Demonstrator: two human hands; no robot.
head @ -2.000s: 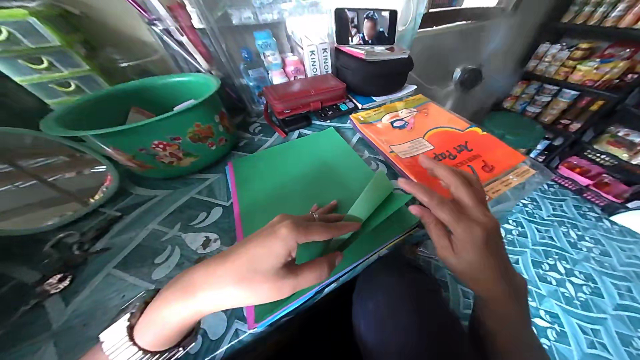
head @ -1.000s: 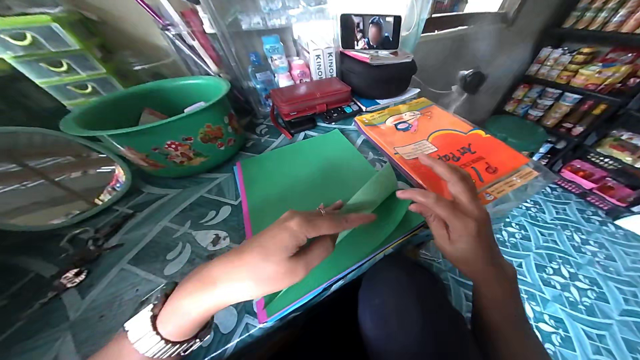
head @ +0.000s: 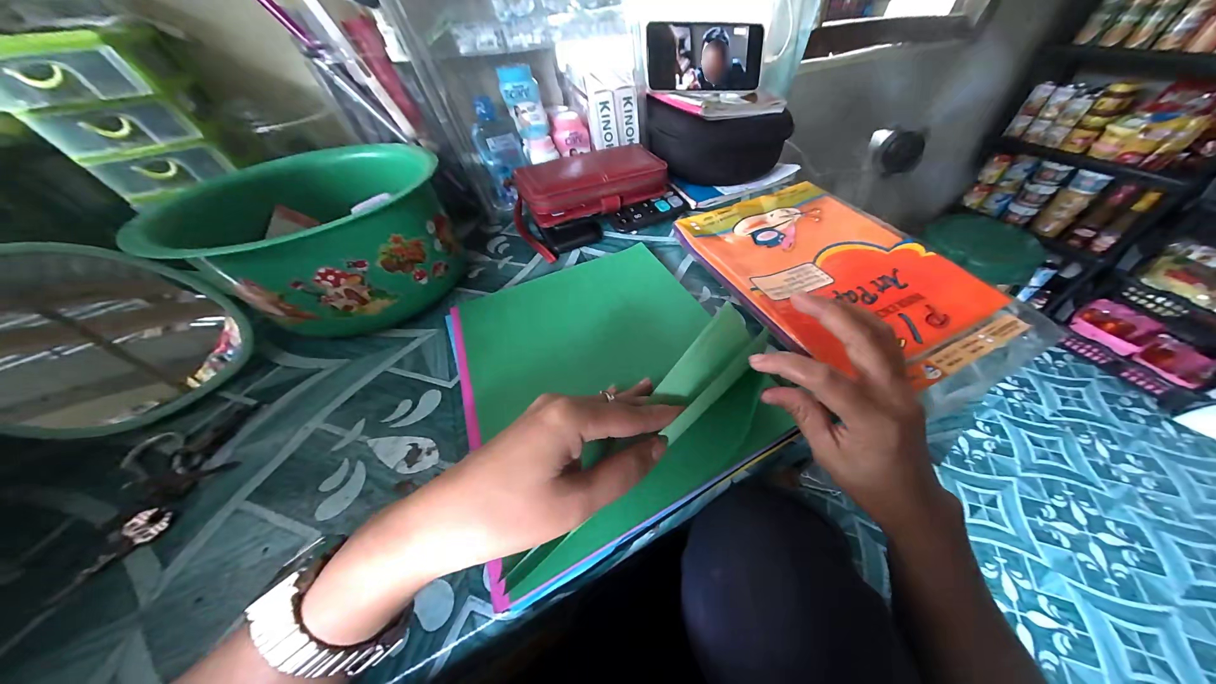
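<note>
A stack of coloured paper with green sheets (head: pixel 579 313) on top lies on the patterned table cover, pink and blue edges showing beneath. The near right part of the upper green paper is folded up and over. My left hand (head: pixel 589 446), with a ring and bracelets, pinches the folded green paper between thumb and fingers. At the raised right corner is my right hand (head: pixel 836 389), its fingertips beside the paper; whether they grip it is unclear. Behind that hand lies an orange art paper pack (head: pixel 883 275) in clear plastic, partly hidden by its fingers.
At the left stand a green basin (head: pixel 342 256), a round mirror (head: pixel 114 332) and scissors (head: pixel 180 465). Behind the paper are a red wallet (head: pixel 594 180), a calculator (head: pixel 651 209) and a phone (head: pixel 705 57) propped on a black case (head: pixel 717 138). Stocked shelves (head: pixel 1092 142) stand at right.
The folded green flap stands up more at its right end than a second ago, where it curved over. Both hands have stayed at about the same places on the paper.
</note>
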